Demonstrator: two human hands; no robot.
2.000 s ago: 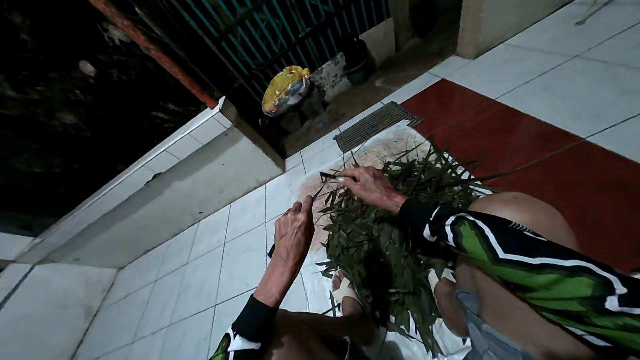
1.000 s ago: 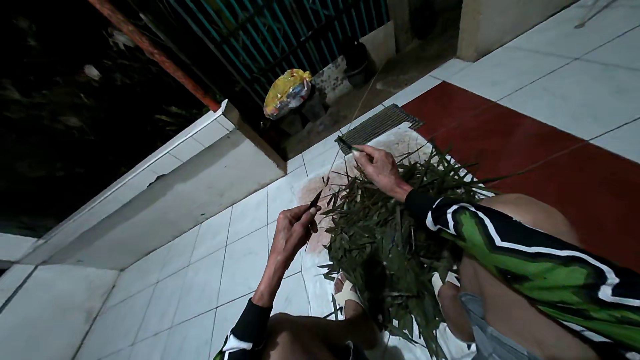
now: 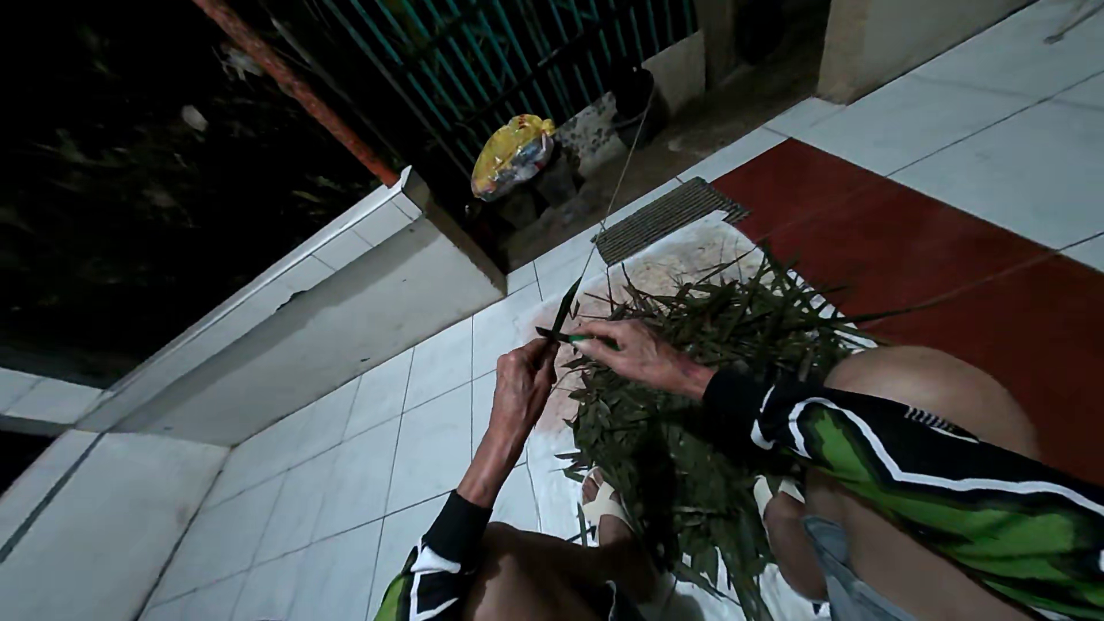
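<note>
My left hand (image 3: 524,379) is closed around the lower end of a narrow green leaf (image 3: 566,304), whose pointed tip sticks up. My right hand (image 3: 634,349) holds a small knife (image 3: 554,335) with a green handle; its dark blade lies across the leaf just above my left fingers. Beneath and beside my right forearm, a large heap of long green leaves (image 3: 681,423) covers a pale, stained sheet (image 3: 561,405) between my feet.
A ribbed grey mat (image 3: 668,220) lies beyond the heap. Red floor (image 3: 931,259) is to the right. A low white wall (image 3: 302,319) runs along the left. A yellow plastic bag (image 3: 515,155) rests near the green fence (image 3: 509,52). A thin line stretches above the sheet.
My right hand, up near the mat one second ago, has come down to my left hand with the knife. A longer leaf now stands up from my left fingers.
</note>
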